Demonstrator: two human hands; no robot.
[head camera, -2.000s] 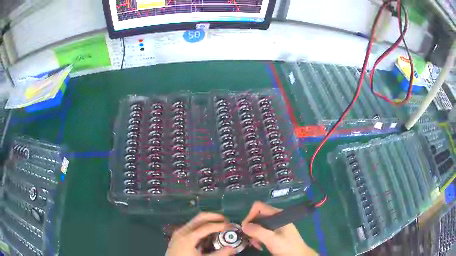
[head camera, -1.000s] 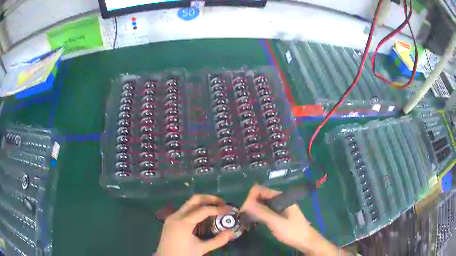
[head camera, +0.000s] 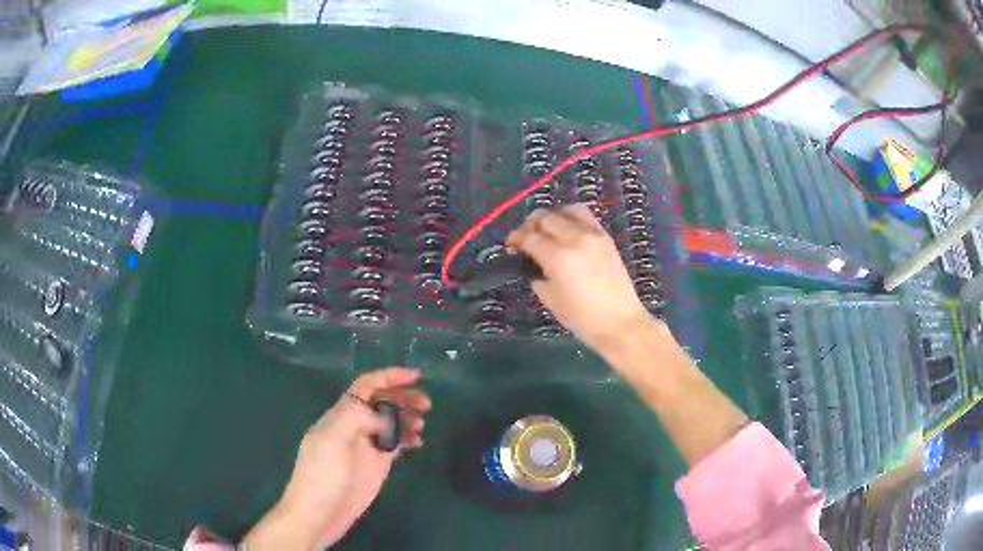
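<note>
My left hand (head camera: 350, 447), low and left of centre, holds a small dark round part (head camera: 387, 426) with a thin dark wire at its fingers. My right hand (head camera: 577, 269) is over the main blister tray (head camera: 404, 350) and holds the black-handled corded tool (head camera: 490, 278); its red cable (head camera: 582, 157) runs from the handle's left end up to the right. Whether the right fingertips also touch a part in the tray is hidden. The round fixture (head camera: 542, 453) stands on the mat between the hands, with a gold rim, pale centre and blue side.
The tray bears rows of dark round parts with thin red leads. A side tray (head camera: 54, 274) lies at the left, another (head camera: 852, 377) at the right, and a ribbed tray (head camera: 755, 178) at the back right. Papers (head camera: 102, 48) lie on a blue bin at the back left.
The hands have parted from the fixture, leaving it uncovered. The left hand has moved left with a part; the right hand and tool have moved up over the tray. The view has shifted.
</note>
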